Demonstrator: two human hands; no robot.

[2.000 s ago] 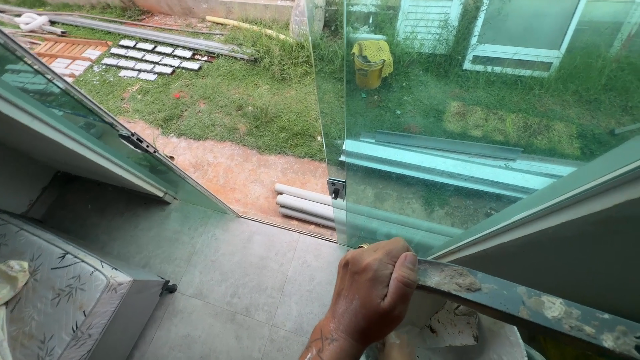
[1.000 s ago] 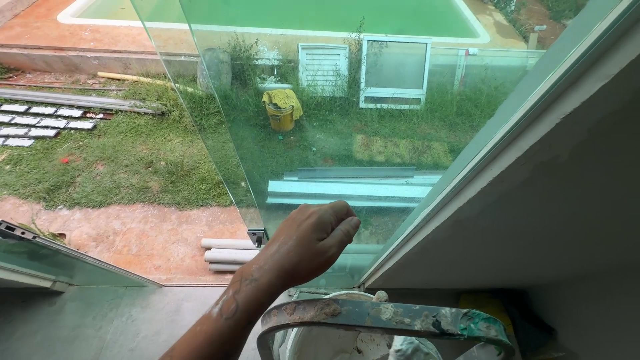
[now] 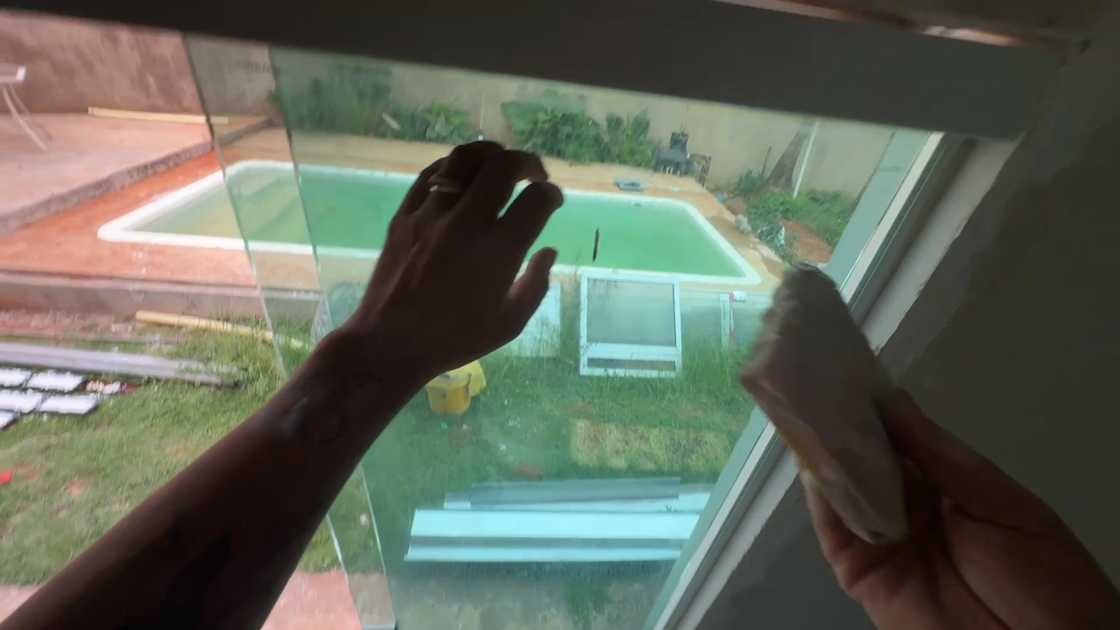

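Observation:
My left hand (image 3: 464, 254) is raised in front of the green-tinted glass door panel (image 3: 525, 437), its fingers bent and apart with nothing seen in them. Whether it touches the glass I cannot tell. At the right, my right hand (image 3: 954, 516) grips a pale, rough-edged block (image 3: 827, 402), perhaps a folded cloth or a lump of plaster; blur hides which. The block is tilted and its top end lies in front of the door's white frame (image 3: 884, 254).
A dark lintel (image 3: 560, 52) crosses above the glass, and a grey wall (image 3: 1006, 332) stands at the right. Outside are a swimming pool (image 3: 647, 232), a yellow bucket (image 3: 449, 394), a leaning window frame (image 3: 630, 324) and metal profiles (image 3: 551, 534) on the grass.
The view has swung up toward the pool and lintel. My right hand has come into view with the pale block; the left hand's fingers have spread from a closer curl.

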